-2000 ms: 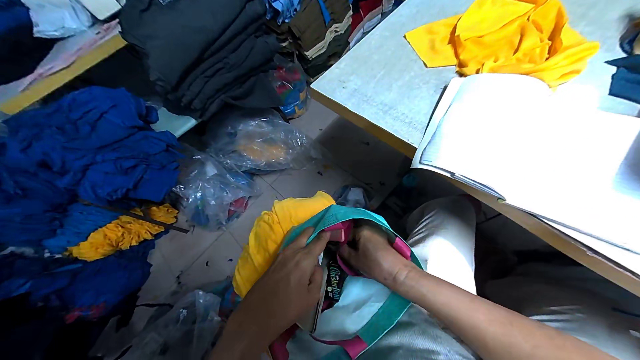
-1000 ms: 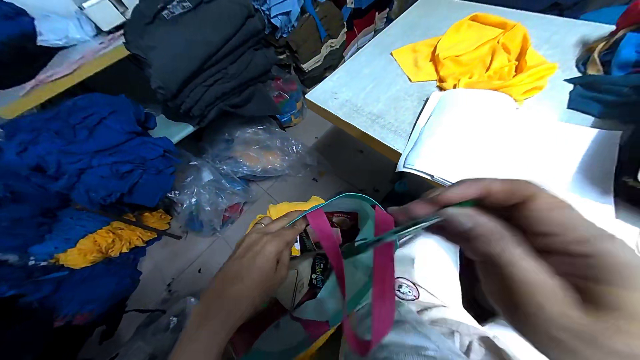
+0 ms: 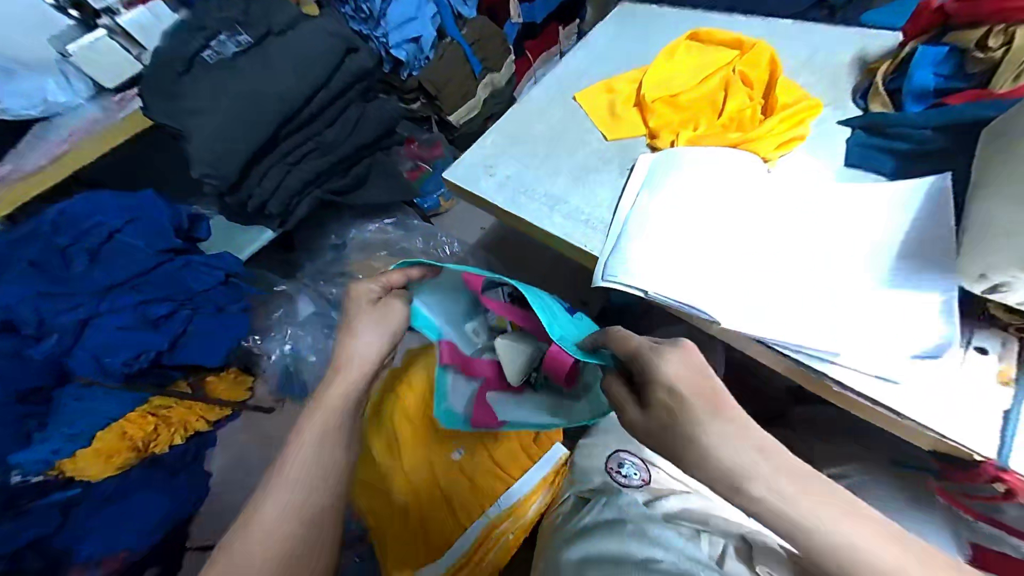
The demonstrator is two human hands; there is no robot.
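A teal-edged bag with pink handles hangs wide at its mouth between my two hands. My left hand pinches its upper left corner, and my right hand grips the right corner of the rim. Inside lie a whitish cone-shaped object, perhaps a thread cone, the pink straps and small things too jumbled to name. Yellow-orange cloth with a white strip lies just below the bag, beside the light trousers on my lap, which bear a round patch.
A grey-topped table at the right holds an open book of blank-looking pages and a crumpled yellow cloth. Dark folded garments are stacked at the upper left. Blue cloth is heaped at the left, near clear plastic bags.
The right hand, raised with part of the bag a second ago, is now lower at the rim. The bag's mouth has been spread wider, and more of the yellow-orange cloth shows below it.
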